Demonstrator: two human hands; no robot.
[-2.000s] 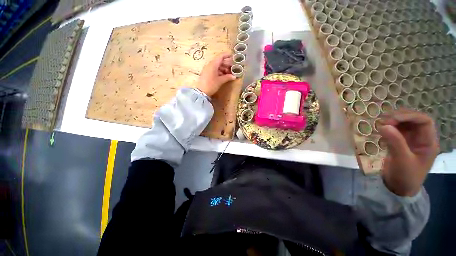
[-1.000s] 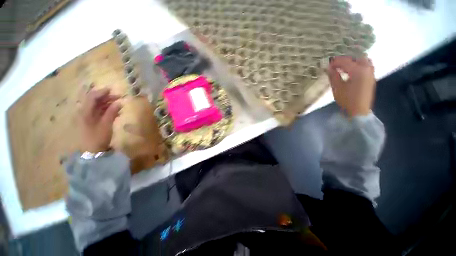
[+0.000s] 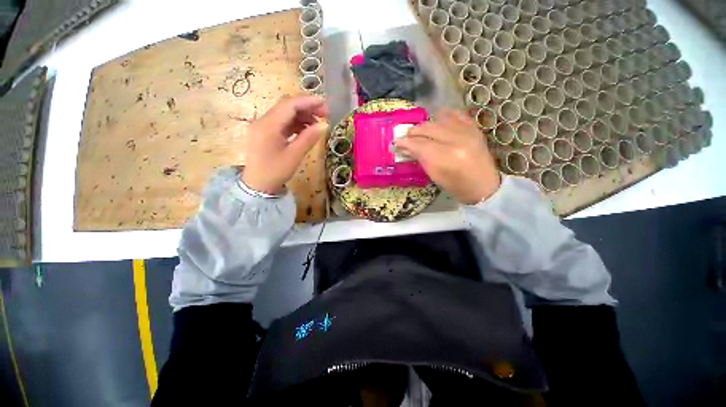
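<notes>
My left hand (image 3: 282, 143) is over the right edge of the bare wooden board (image 3: 183, 127), fingers curled; whether it holds something is hidden. My right hand (image 3: 458, 155) has its fingertips at the small white piece (image 3: 402, 143) on the pink holder (image 3: 374, 151); a grip cannot be told. The holder lies on the speckled round stand (image 3: 390, 208). Two short tubes (image 3: 341, 146) stand on the stand's left side. A row of upright tubes (image 3: 310, 64) runs along the board's right edge, beyond my left hand.
A board packed with upright tubes (image 3: 549, 103) lies at the right. Another filled board (image 3: 17, 175) is at the far left, partly cut off. A dark grey cloth (image 3: 386, 73) lies behind the holder, some pink beneath it. The white table's near edge (image 3: 382, 229) runs before me.
The view has swung right, then back. My right hand has moved from the filled board to the white piece. My left hand has moved off the bare board's middle to its right edge.
</notes>
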